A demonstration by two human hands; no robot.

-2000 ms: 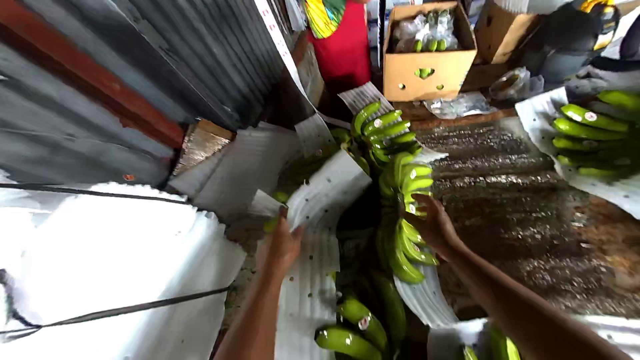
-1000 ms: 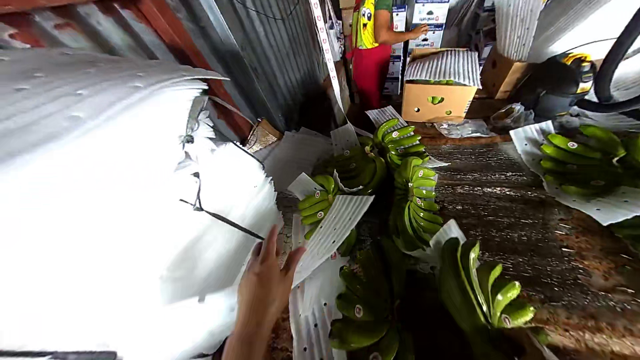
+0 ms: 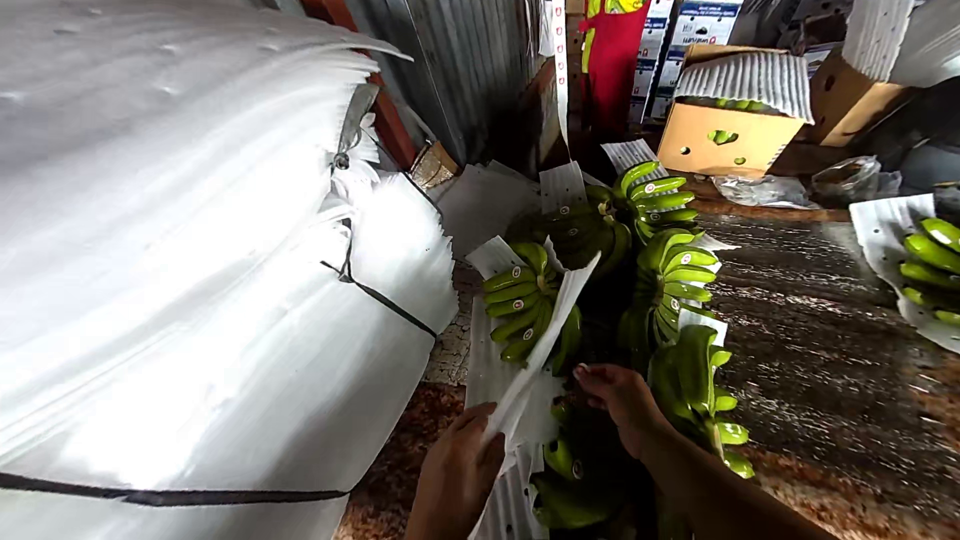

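My left hand (image 3: 463, 466) grips a white foam sheet (image 3: 534, 360) by its lower end, the sheet rising on edge toward a hand of green bananas (image 3: 519, 304) with stickers. Right of the sheet is my right hand (image 3: 619, 397), fingertips drawn together; whether anything small is between them cannot be told. Another green banana hand (image 3: 701, 382) lies just right of my right wrist. Beyond it are further banana hands (image 3: 675, 281) with foam pieces tucked against them. More bananas (image 3: 574, 495) lie in shadow between my forearms, partly hidden.
A large strapped stack of white foam sheets (image 3: 187, 262) fills the left. At the back stand a cardboard box (image 3: 727, 139) holding bananas under foam, and a person in a red apron (image 3: 616, 67). Plastic bags (image 3: 765, 191) lie near the box. Bananas on foam (image 3: 934, 259) sit far right.
My right hand, out of view one second ago, is now among the bananas. My left hand has closed on the foam sheet, which now stands more on edge.
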